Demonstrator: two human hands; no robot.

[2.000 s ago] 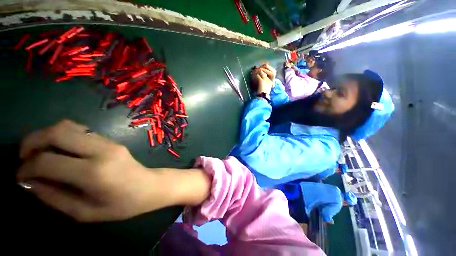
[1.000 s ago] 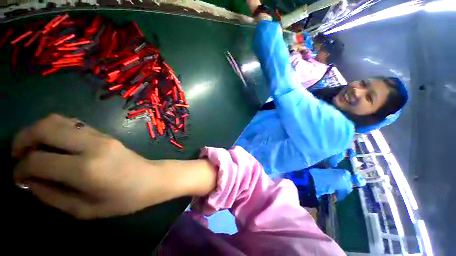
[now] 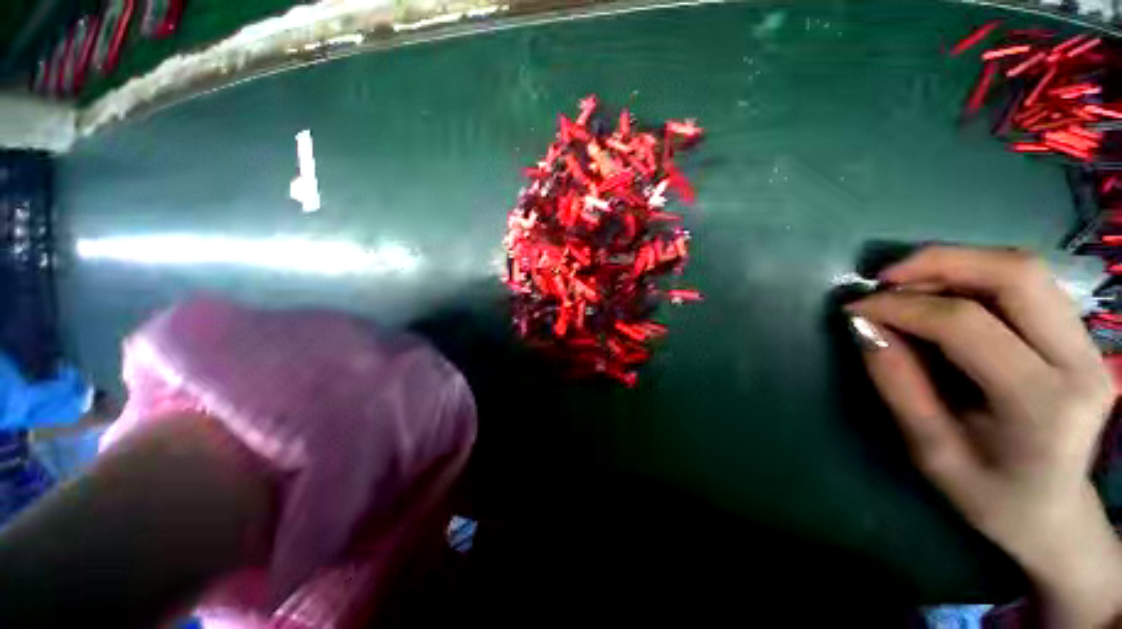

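My right hand [image 3: 1003, 356] is at the right, low over the dark green bench, its thumb and fingertips close together. A tiny dark and pale shape shows at the fingertips; whether it is a part held there is unclear. The left pile of small red-and-black parts [image 3: 597, 240] lies mid-bench, left of this hand. The right pile [image 3: 1052, 92] lies beyond the hand and is cut off by the right edge. My left arm in its pink sleeve is blurred at lower left; the hand is out of the picture.
A small white strip [image 3: 305, 172] lies at the left of the bench. The worn ledge [image 3: 369, 31] runs along the far side. Red-rimmed housings [image 3: 92, 49] show beyond it at top left. Blue clothing [image 3: 37, 393] shows at the left edge.
The view has swung left, bringing in the left pile, white strip and pink left sleeve. The seated coworker has left the picture. My right hand now appears at the right with its fingertips visible.
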